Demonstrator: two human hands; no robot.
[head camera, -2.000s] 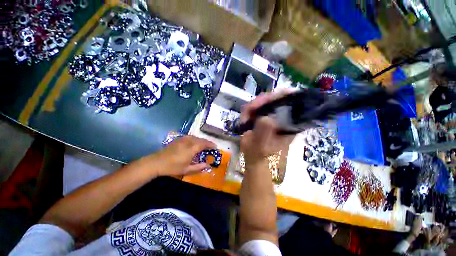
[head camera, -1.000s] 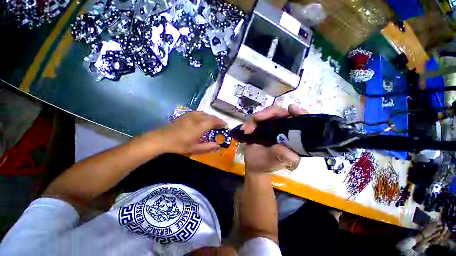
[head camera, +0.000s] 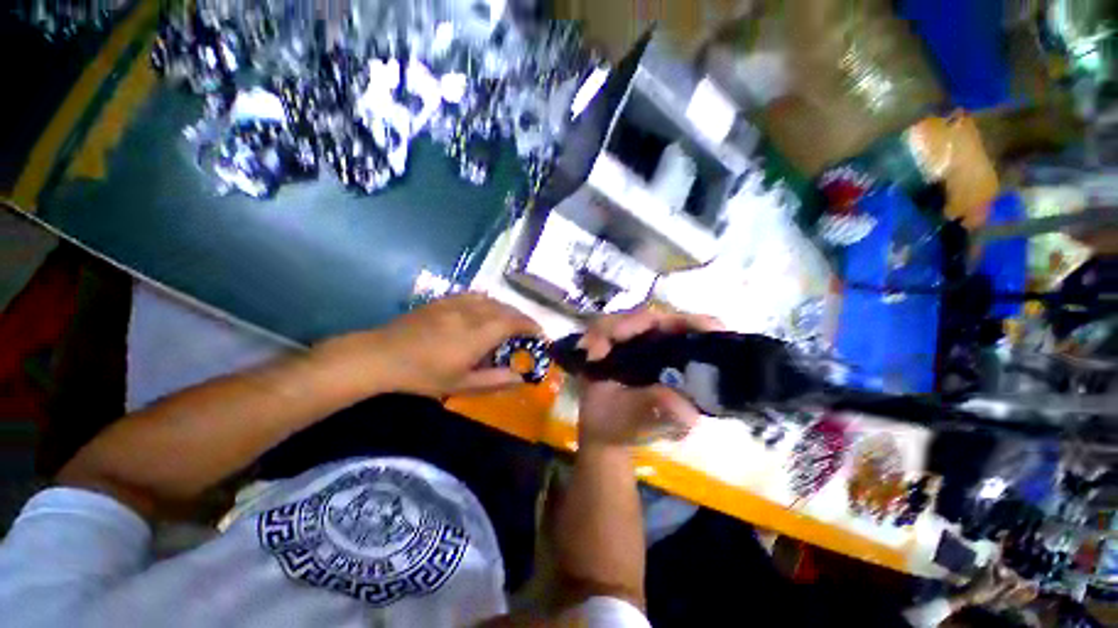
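My left hand (head camera: 448, 347) holds a small black-and-silver ring-shaped workpiece (head camera: 524, 358) between thumb and fingers, above the orange pad (head camera: 499, 411). My right hand (head camera: 638, 399) grips the black electric screwdriver (head camera: 699, 366), which lies roughly level with its cable running off to the right. The screwdriver's tip is at the right side of the ring; blur hides whether they touch. The grey-white screw feeder (head camera: 601, 252) stands just beyond both hands.
A large heap of silver plates (head camera: 368, 92) lies on the green bench top (head camera: 294, 252) at left. A blue bin (head camera: 889, 301), a red pile (head camera: 818, 454) and a copper-orange pile (head camera: 878, 476) are at right. Another person's hands (head camera: 981, 595) show at lower right.
The screwdriver has swung from over the feeder down to the ring and now lies level. My left hand still holds the ring. The view has shifted and is blurred.
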